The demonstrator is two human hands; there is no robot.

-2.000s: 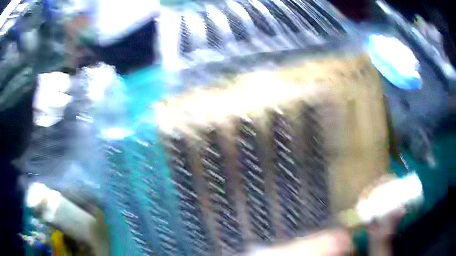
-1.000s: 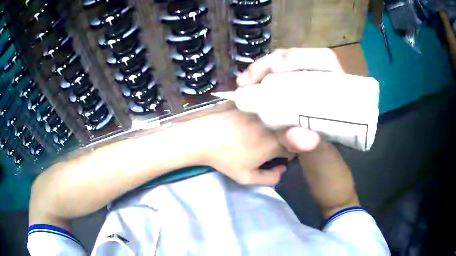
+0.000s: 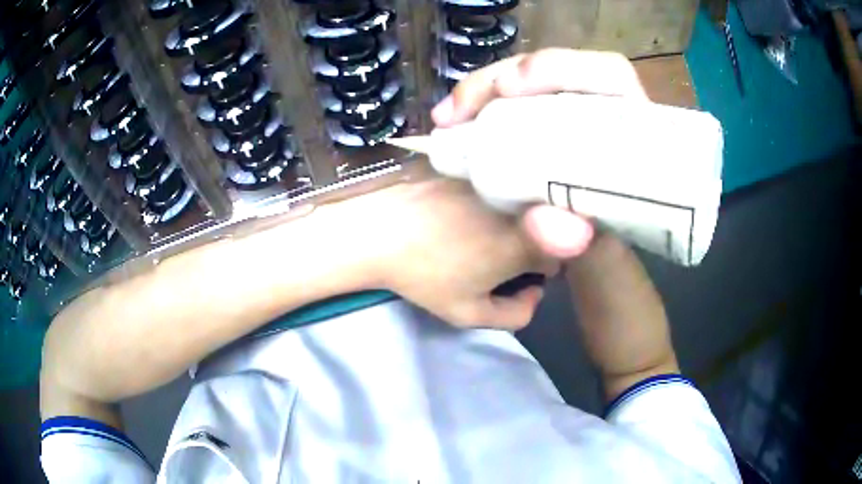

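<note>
Glossy black round parts [image 3: 362, 80] stand in several columns in a clear plastic tray [image 3: 284, 203] at the upper left. My right hand [image 3: 567, 80] is shut on a white bottle [image 3: 605, 161], held on its side. Its pale nozzle points left, and the tip is close to the near end of a column; I cannot tell if it touches. My left hand [image 3: 463, 255] lies below the bottle at the tray's near edge, fingers curled. A dark patch shows between its fingers; I cannot tell if it holds anything.
A tan-brown board [image 3: 595, 26] is under the tray and shows at the top. A teal bench top [image 3: 756, 113] lies to the right, with a thin dark tool [image 3: 732, 59] and clear plastic at its far side. Grey floor shows at the lower right.
The blurred wider view of the tray and surroundings has become a close view. Since one second ago, both hands, bottle and tray sit slightly higher in the picture; the nozzle remains by the same column.
</note>
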